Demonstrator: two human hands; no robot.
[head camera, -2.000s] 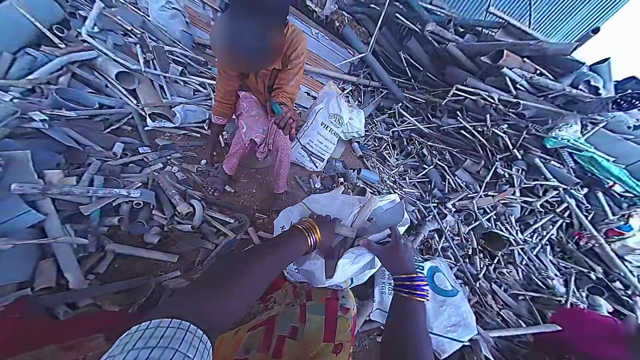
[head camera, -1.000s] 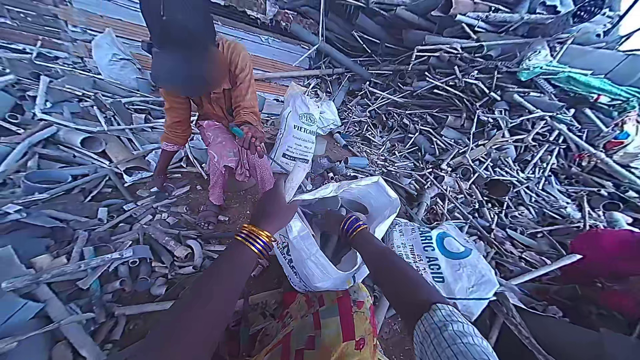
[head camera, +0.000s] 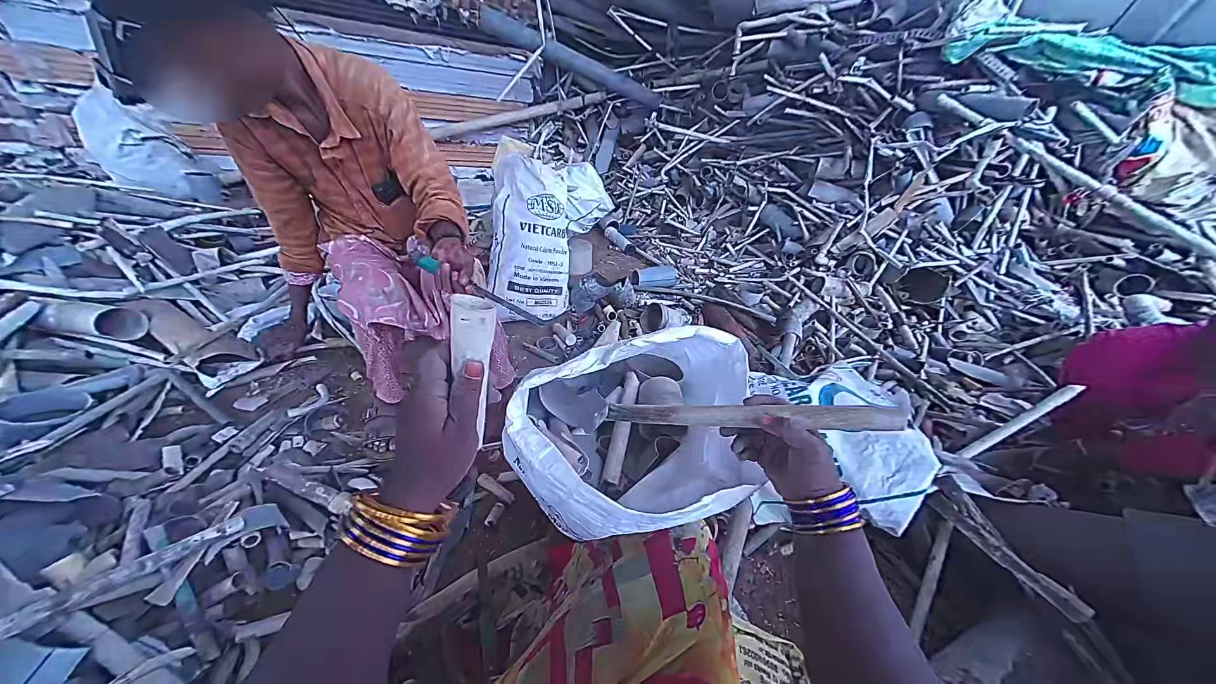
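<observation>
My left hand (head camera: 440, 408), with gold and blue bangles at the wrist, holds a short whitish pipe piece (head camera: 472, 332) upright, left of the open sack. In my right hand (head camera: 787, 448) is a long greyish-brown strip (head camera: 836, 418), perhaps pipe or wood, lying level with its left end over the sack's mouth. The white woven sack (head camera: 627, 521) stands between my hands. Cut pipe pieces (head camera: 622, 432) show inside it.
A person in an orange shirt (head camera: 356, 123) sits ahead on the left, holding a green-handled tool (head camera: 429, 264). A printed white sack (head camera: 530, 237) stands beside them. Scrap pipes (head camera: 855, 190) are heaped around. Magenta cloth (head camera: 1140, 389) shows at the right edge.
My left hand has moved away from the sack's mouth and now shows a whitish pipe piece. My right hand has come out of the sack and now holds a long strip.
</observation>
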